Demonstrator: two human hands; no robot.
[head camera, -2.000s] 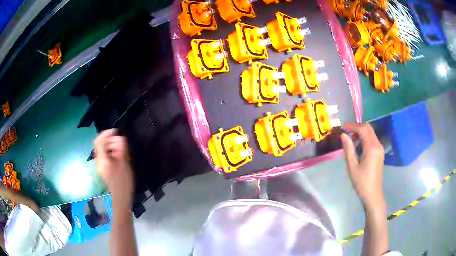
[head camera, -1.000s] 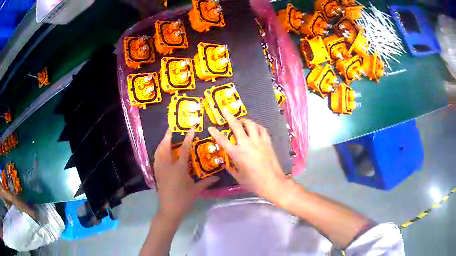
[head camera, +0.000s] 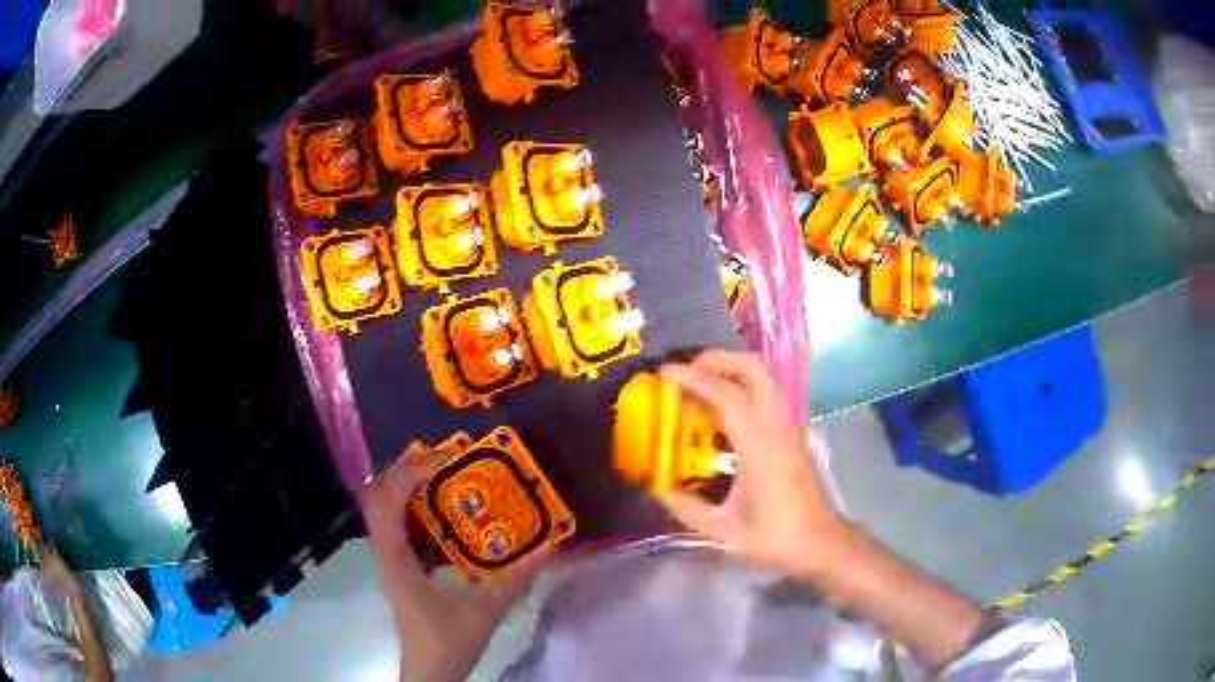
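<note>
Several orange high-voltage connectors (head camera: 546, 193) stand in rough rows on a dark ribbed layer pad (head camera: 653, 213), inside a box rimmed with pink film (head camera: 770, 227). My left hand (head camera: 433, 593) holds one connector (head camera: 488, 506) tilted at the box's near left corner, its black seal facing up. My right hand (head camera: 766, 486) holds another connector (head camera: 656, 433) by its side near the box's near right, its terminals pointing right; it is slightly blurred. My fingers partly hide both connectors.
Loose connectors (head camera: 899, 147) and white tubes (head camera: 1006, 100) lie on the green bench (head camera: 1066, 273) at right, near a blue tray (head camera: 1093, 80). A blue stool (head camera: 1019, 400) stands below. Black divider grids (head camera: 227, 333) lie left of the box. Another person's arm (head camera: 73, 613) shows at lower left.
Both hands have moved apart, each now with a connector lifted from the near row. The box appears slightly further left in view.
</note>
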